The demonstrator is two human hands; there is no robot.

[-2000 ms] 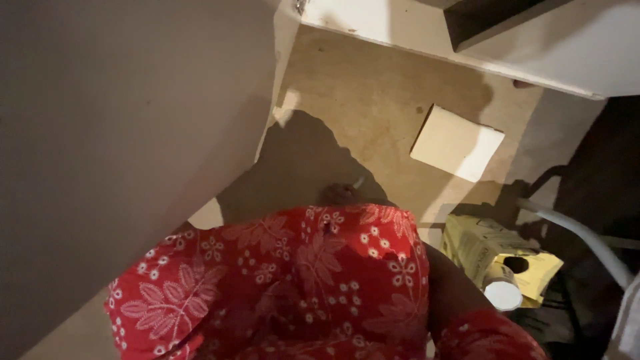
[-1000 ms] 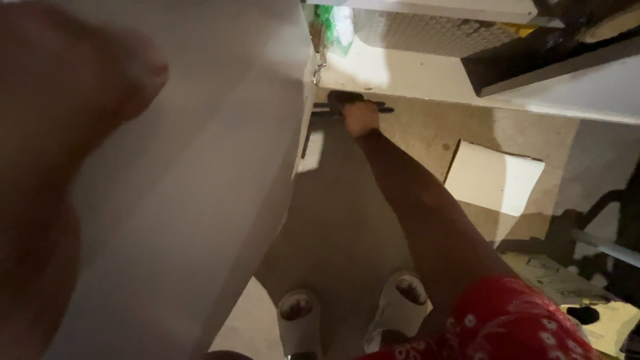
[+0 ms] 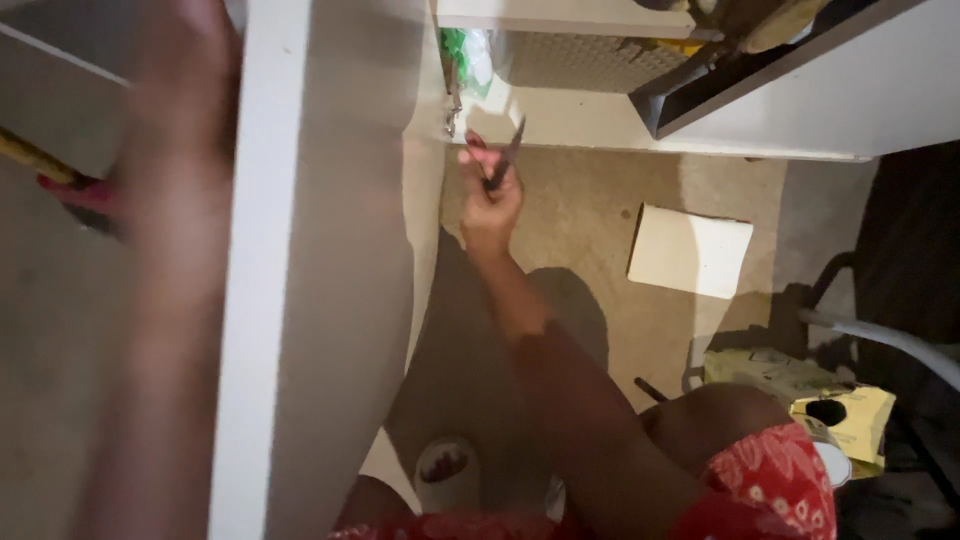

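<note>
My right hand [image 3: 491, 202] is closed on a dark, slim hand tool [image 3: 512, 150] with a pointed end. A reddish part shows by its fingers; the exact kind of tool cannot be told. This hand is just in front of the cabinet's bottom board [image 3: 577, 120], near a metal hinge [image 3: 452, 112] at the door's side. My left hand [image 3: 199, 45], badly blurred, is at the upper left, by the edge of the white cabinet door [image 3: 259, 262]. Its fingers are mostly out of sight, so its grip cannot be told.
Inside the cabinet are a green and clear plastic bag [image 3: 469, 60] and a woven-textured basket [image 3: 585, 60]. A flat pale panel [image 3: 690, 251] lies on the floor. At the right are a torn yellow box [image 3: 862, 427] and a curved metal tube [image 3: 885, 330]. A wooden handle [image 3: 34, 157] shows far left.
My right hand was low by the cabinet's base a second ago; it now shows the pointed tool in its grip. My left hand, earlier in front of the door panel, is now by its edge.
</note>
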